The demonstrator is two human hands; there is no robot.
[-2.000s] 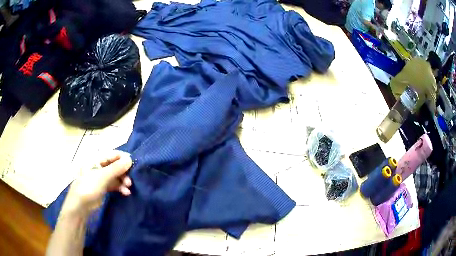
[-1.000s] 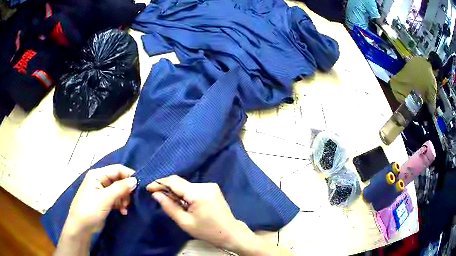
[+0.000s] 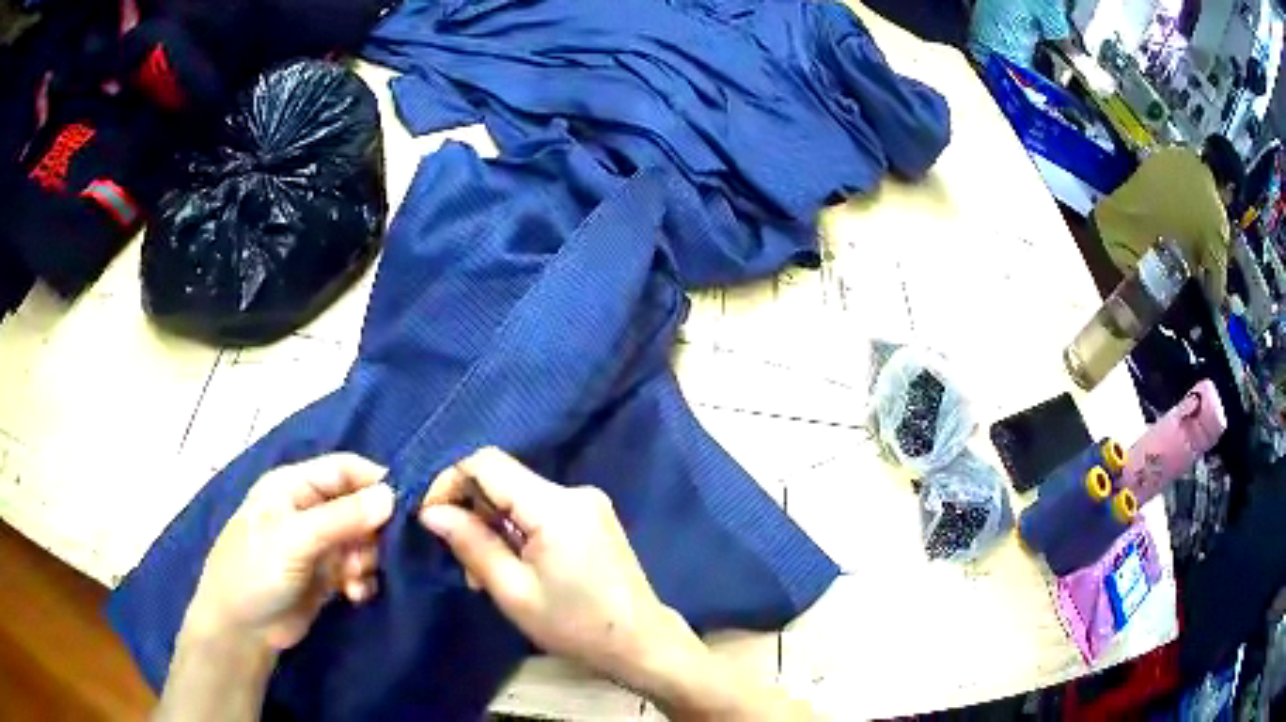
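A navy garment (image 3: 522, 353) with a fine ribbed texture lies on the pale table in front of me. My left hand (image 3: 303, 543) pinches its edge between thumb and fingertips at the lower left. My right hand (image 3: 543, 550) is close beside it, thumb and forefinger pinched together at the same edge. A small dark narrow tool (image 3: 491, 515), perhaps thread snips, lies in my right hand. A needle, thread or fastener between the fingertips is too small to tell.
More navy garments (image 3: 677, 113) are heaped at the far side. A knotted black plastic bag (image 3: 268, 212) stands left. At right are two clear bags of black pieces (image 3: 920, 412), a smartphone (image 3: 1041, 440), thread cones (image 3: 1072, 508), a pink packet (image 3: 1114, 590) and a bottle (image 3: 1124, 322). People sit beyond.
Two seconds ago only my left hand was in view. My right hand came in from the lower right and has now moved slightly closer to the left fingertips. The view has shifted a little.
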